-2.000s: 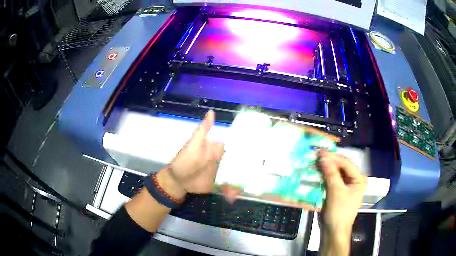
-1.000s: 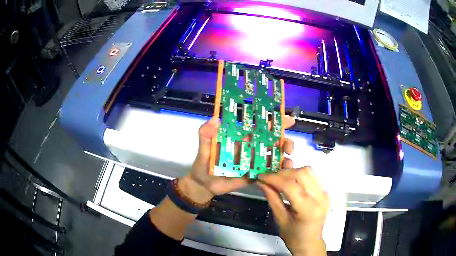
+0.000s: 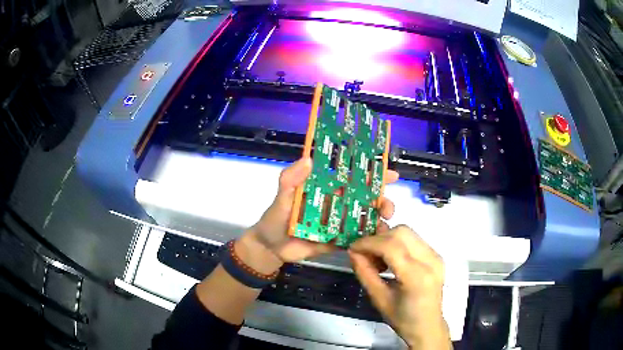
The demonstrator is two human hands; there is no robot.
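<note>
A green circuit board panel with orange-brown strips on its two long sides is held up in front of the machine's glowing bay, its top end tilted slightly right. My left hand grips it from below and behind, thumb on the left strip and fingertips showing past the right strip. My right hand is at the panel's bottom edge, thumb and forefinger pinched together at the lower corner. Whether they grip the edge or only touch it is hard to tell.
The blue-and-white inspection machine has black clamp rails across its bay. On its right side are another circuit board panel, a red emergency stop and a pale ring. A keyboard lies on the tray below.
From two seconds ago, the panel has turned from lying sideways between both hands to upright in my left hand. Since one second ago it has tilted slightly more to the right.
</note>
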